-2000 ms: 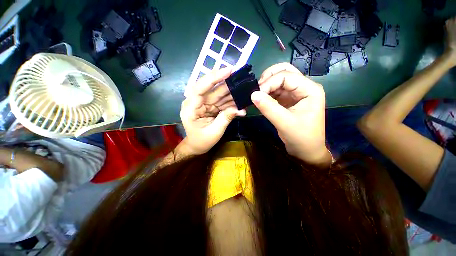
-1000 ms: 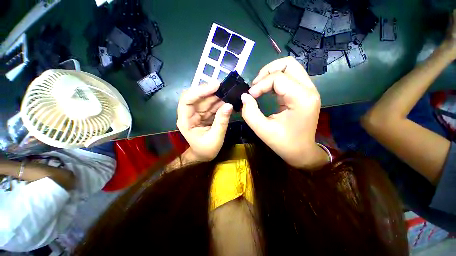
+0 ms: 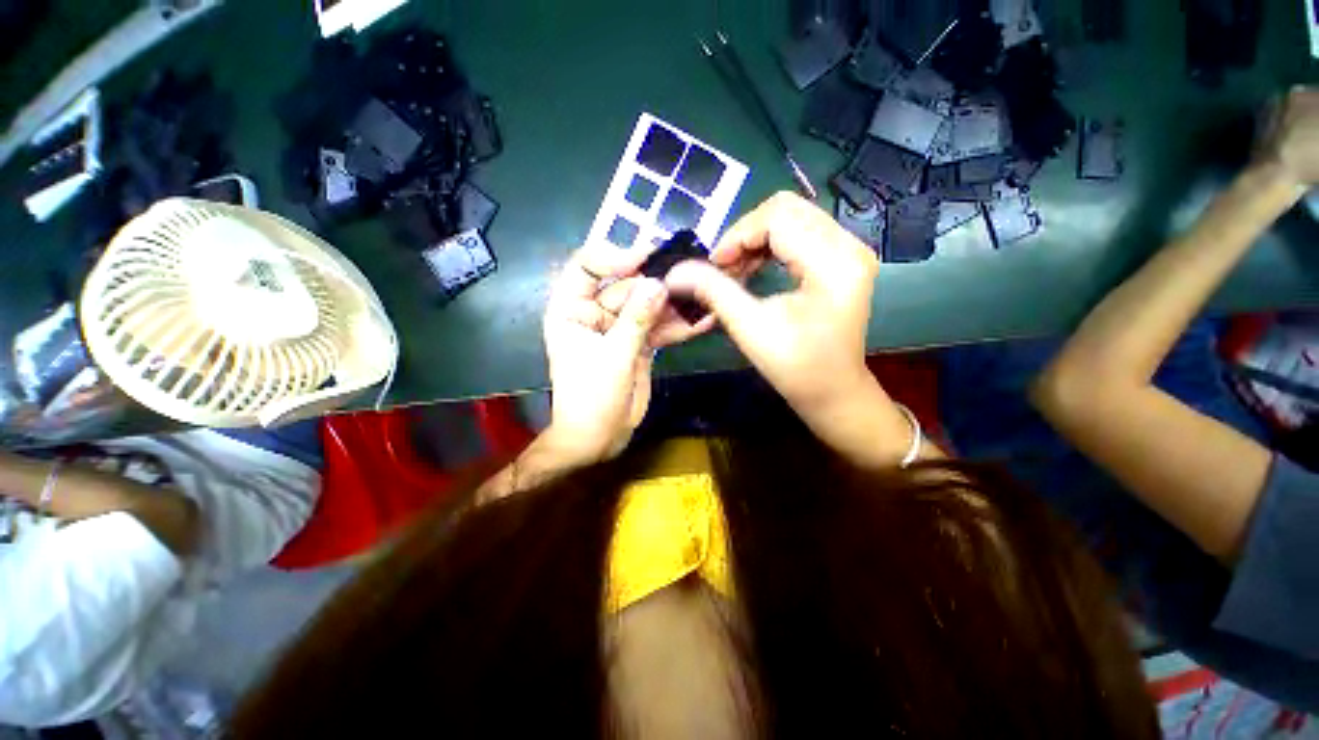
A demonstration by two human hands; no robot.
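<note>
A small black plastic housing [image 3: 674, 255] is held between my two hands, partly hidden by the fingers. My left hand [image 3: 598, 347] grips its left side with thumb and fingers. My right hand [image 3: 804, 299] has its thumb and fingers on its right side. Whether an adhesive pad is on the housing cannot be told. The white sticker sheet [image 3: 664, 190] with black squares lies on the green bench just beyond my hands, its lower end covered by them.
Tweezers [image 3: 760, 113] lie beyond my right hand. Loose housings lie in a right pile [image 3: 913, 132] and a left pile [image 3: 386, 140]. A cream fan [image 3: 236, 311] stands left. A person's arm [image 3: 1150, 340] rests at right; another person's arm [image 3: 109, 502] is at left.
My hands have drawn closer together around the housing, which has tilted and shows less of its face. The whole bench view has shifted slightly down.
</note>
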